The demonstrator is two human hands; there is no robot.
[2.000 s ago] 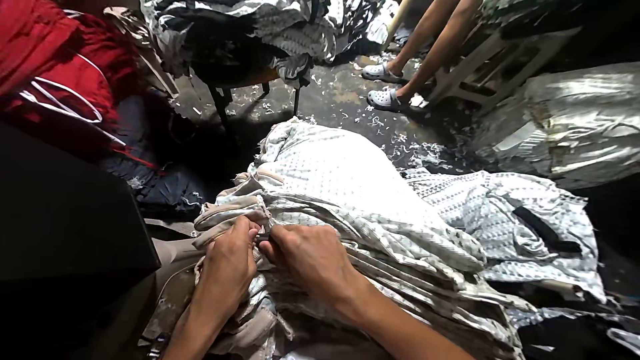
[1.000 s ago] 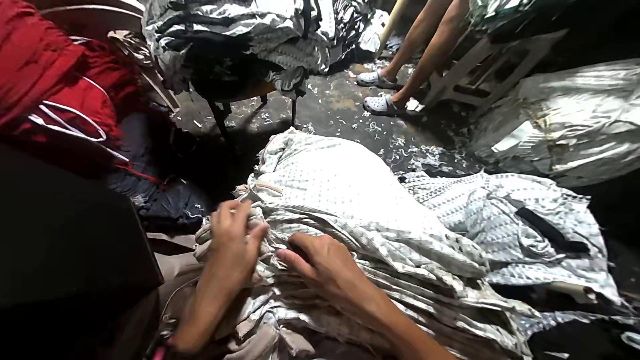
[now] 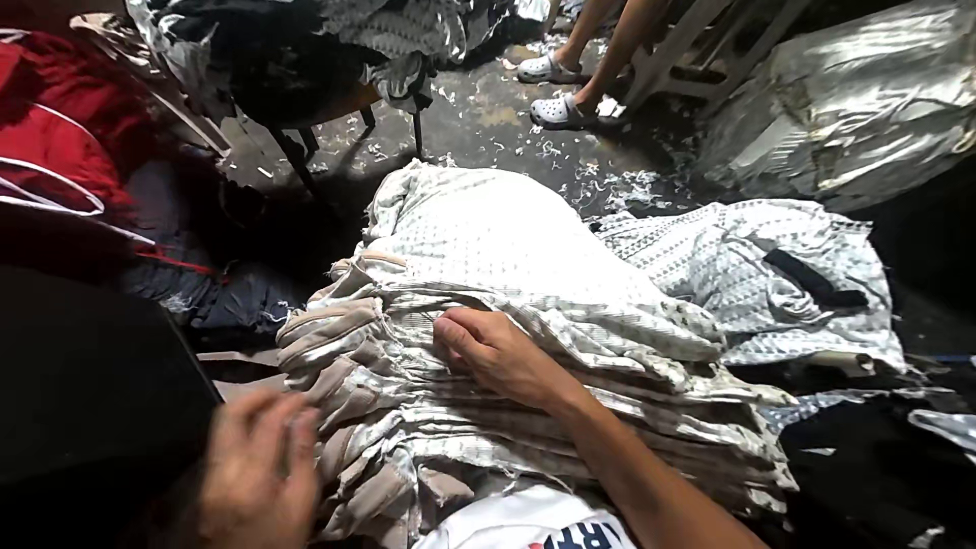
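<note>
A thick stack of white patterned garments [image 3: 488, 236] with beige bands along its left edge lies before me. My right hand [image 3: 488, 351] rests on its folds near the middle, fingers curled; whether they pinch a fold cannot be told. My left hand [image 3: 259, 465], blurred, is at the stack's lower left beside the beige bands [image 3: 335, 328], its fingers somewhat apart and nothing seen in them. Another white patterned cloth with a dark strip [image 3: 808, 282] lies to the right of the stack.
Red garments [image 3: 69, 137] with white cords are heaped at left, above a dark box-like surface [image 3: 91, 381]. A chair loaded with cloth [image 3: 305, 61] stands ahead. A person's legs in clogs [image 3: 560, 110] are beyond, near a plastic stool [image 3: 701, 69] and a large plastic-wrapped bundle [image 3: 862, 107].
Both hands were together at the beige bands at first, then came apart. My left hand has moved down and toward me, off the bands; my right hand stays on the folds.
</note>
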